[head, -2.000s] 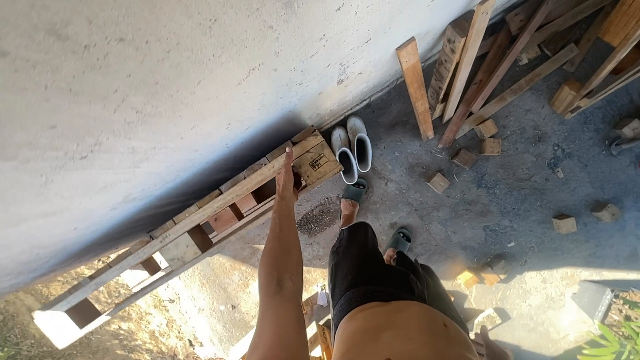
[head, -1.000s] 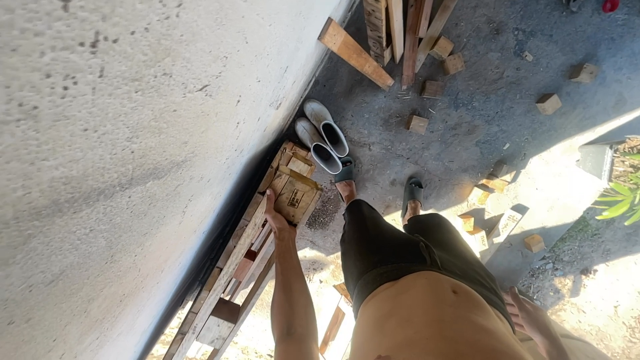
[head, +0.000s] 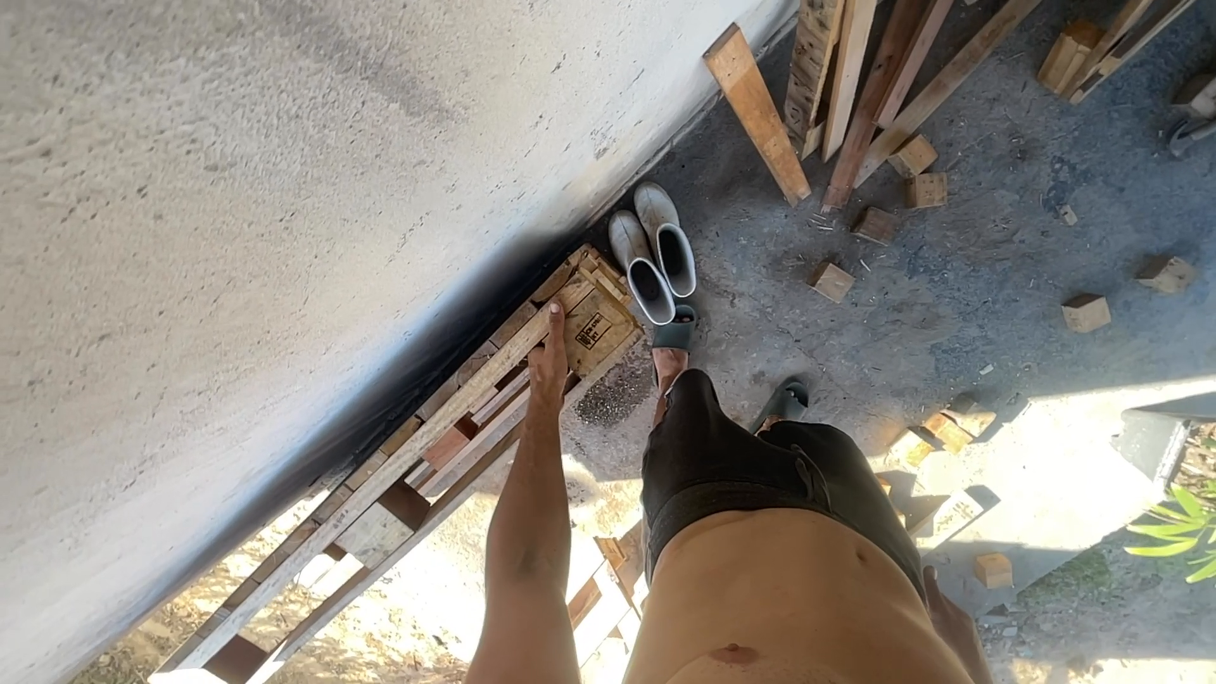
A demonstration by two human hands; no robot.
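Note:
My left hand (head: 550,359) grips the upper part of a wooden pallet (head: 446,410) that stands on edge along the wall; the thumb lies along its edge board and the other fingers are partly hidden behind the wood. A stamped wooden block (head: 597,331) forms the pallet's end, just right of the hand. My right hand (head: 942,608) hangs beside my hip at the lower right, partly cut off by my body, and whether it holds anything does not show.
White rubber boots (head: 655,249) stand by the pallet's end, close to my sandalled foot. Boards (head: 760,114) lean on the rough wall (head: 313,161). Several wood blocks (head: 832,282) lie about the concrete floor (head: 760,313). More wooden pieces (head: 608,570) lie behind the left arm, and a green plant (head: 1183,532) grows at right.
The view has swung and shifted between frames. My left hand stays at the pallet's end part throughout. The boots and the leaning boards stay put on the floor.

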